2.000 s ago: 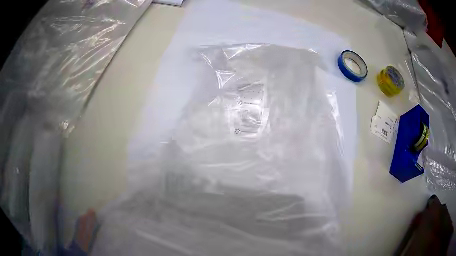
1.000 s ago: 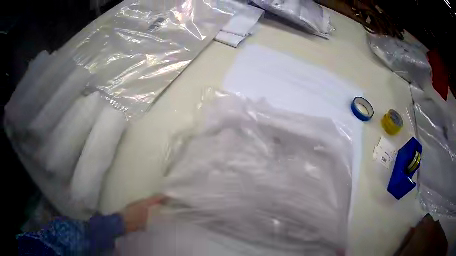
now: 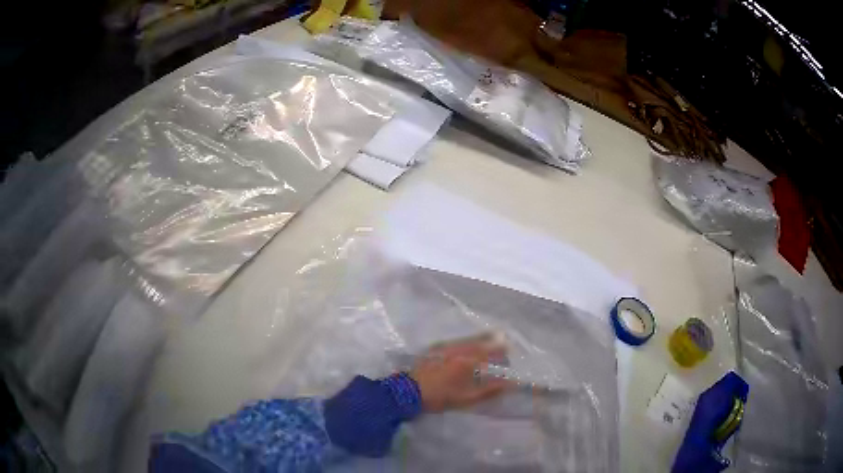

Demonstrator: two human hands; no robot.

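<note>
A clear poly bag [image 3: 319, 309] lies on the table in front of me, with a flat greyish wrapped packet [image 3: 555, 342] in its area. The packet's contents are hidden. A white wrapping sheet [image 3: 481, 240] shows beneath it, beyond its far edge. My left hand [image 3: 462, 371], in a blue patterned sleeve, lies over the middle of the packet with its fingers extended and slightly blurred. I cannot tell whether the hand is over or under the plastic film. My right hand is not in view.
On the right are a blue tape roll [image 3: 633, 321], a yellow tape roll [image 3: 690, 342], a label [image 3: 672, 400] and a blue tape dispenser [image 3: 710, 425]. Poly bags [image 3: 250, 157] and white stuffing rolls [image 3: 116, 369] lie left. A packet [image 3: 504, 97] and brown handbags [image 3: 592, 65] lie at the back.
My left hand has moved from the packet's near left edge onto its middle. The grey packet now lies flatter. The view has shifted, showing more of the table's far side.
</note>
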